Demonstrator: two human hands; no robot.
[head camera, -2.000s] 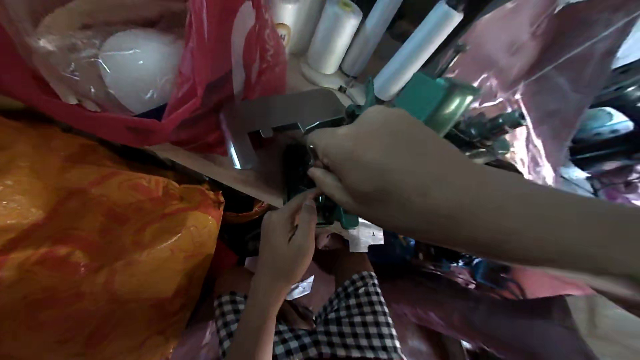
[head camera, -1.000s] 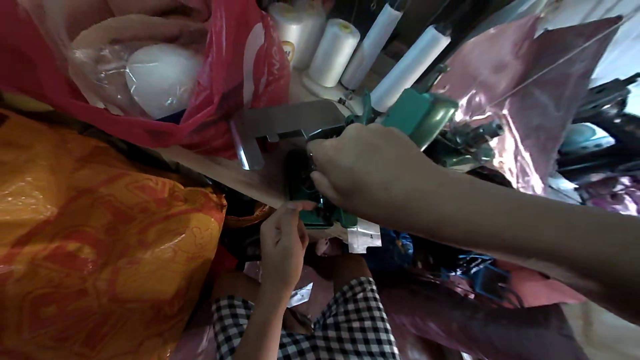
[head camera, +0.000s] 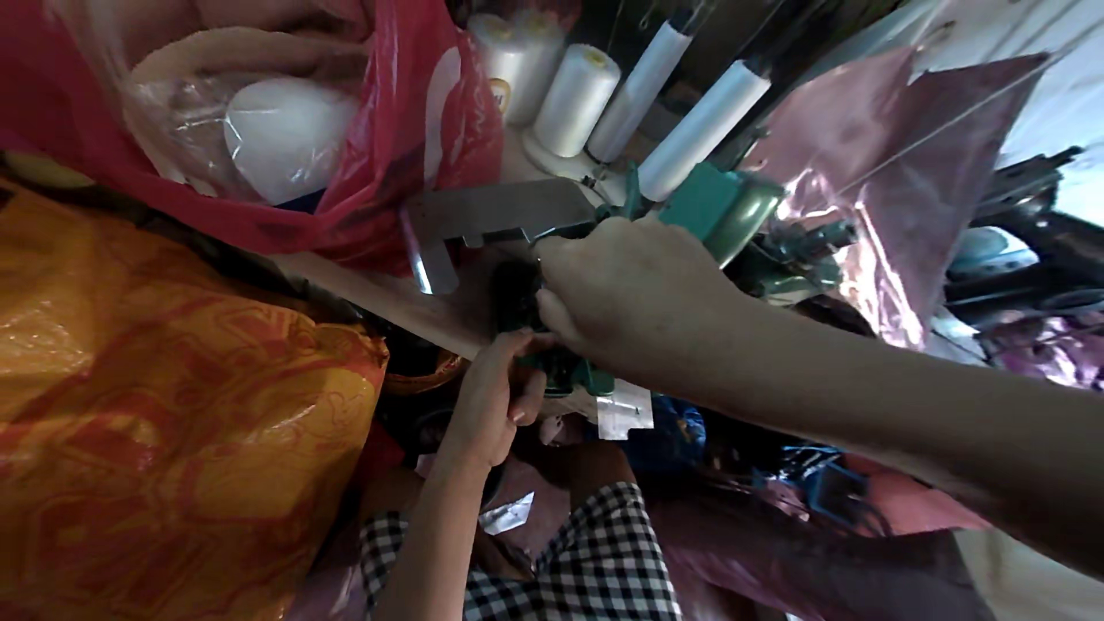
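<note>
A green sewing machine (head camera: 703, 203) stands at the centre right, with a flat metal cover plate (head camera: 509, 207) swung out on its left side. My right hand (head camera: 630, 285) lies over the machine's front with bent fingers; whatever is between its fingertips is hidden. Just below it, my left hand (head camera: 500, 397) reaches up to the dark, open lower part of the machine (head camera: 517, 297), its index finger extended and the others curled. No object shows in it. A metal plate (head camera: 625, 409) juts out below my right wrist.
White thread cones (head camera: 578, 99) and long white thread tubes (head camera: 703, 129) stand behind the machine. A red plastic bag (head camera: 466, 112) with light-coloured pieces is at the upper left. An orange plastic bag (head camera: 172, 414) fills the left side. Pink shiny sheeting (head camera: 940, 155) hangs at the right.
My left hand's fingers have drawn closer together and curled since the oldest frame. My right hand stays over the machine in all the frames.
</note>
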